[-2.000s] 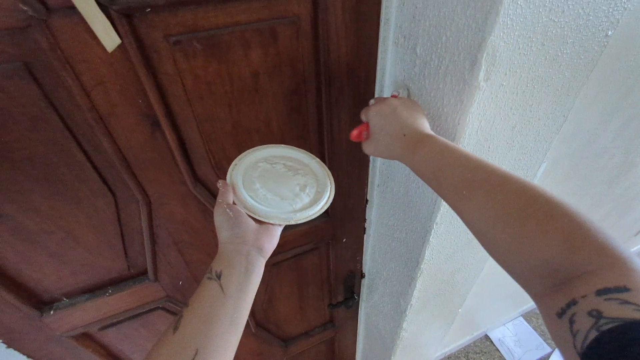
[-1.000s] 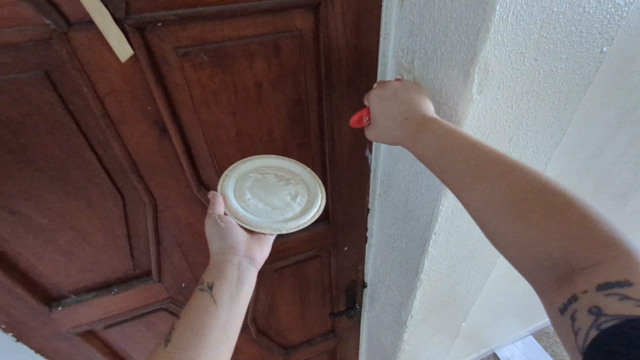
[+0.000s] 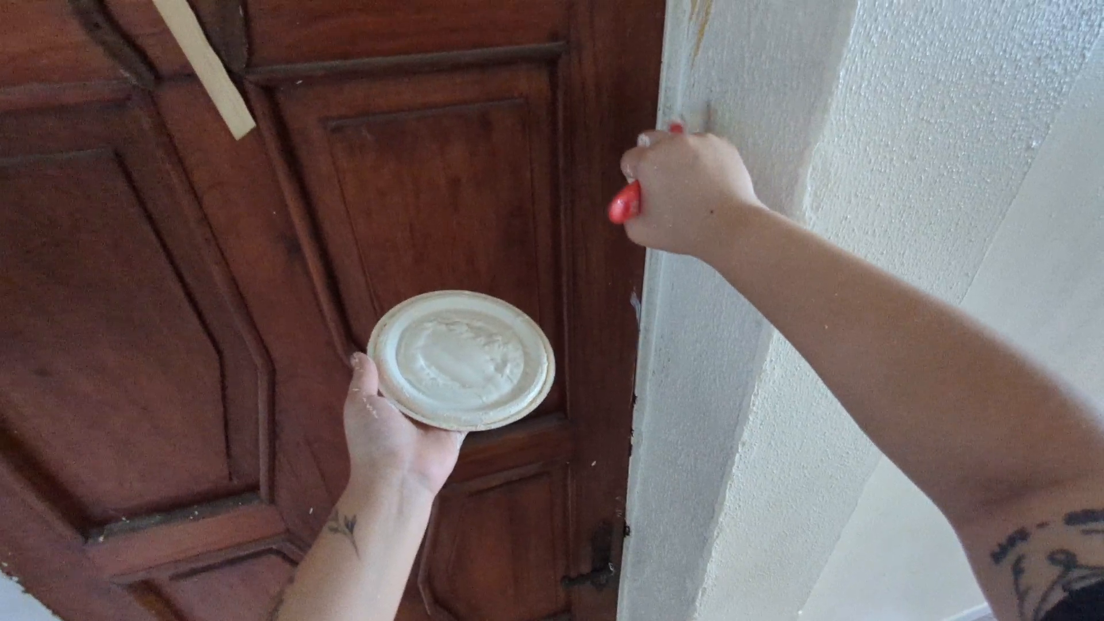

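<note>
My left hand (image 3: 398, 435) holds up a round, rimmed off-white plate or lid (image 3: 461, 419) from below, its thumb at the left edge. A pale, thick paste (image 3: 466, 355) lies spread in the middle of it. Higher and to the right, my right hand (image 3: 690, 191) is closed around a red-handled tool (image 3: 624, 203), held against the white door surround (image 3: 703, 302). The rounded handle end sticks out on the left of the fist. My fingers and the wall side hide the tool's working end, so its kind cannot be told.
A brown panelled wooden door (image 3: 431, 198) fills the left and middle, with a dark handle (image 3: 590, 576) low near its right edge. A pale flat strip (image 3: 207, 69) crosses the upper left. Rough-textured white wall (image 3: 931, 164) stands at the right, behind my right forearm.
The papers seen at the lower right in the earlier frames are out of view. My left hand still holds the plate or lid, and my right hand still grips the red handle by the door surround.
</note>
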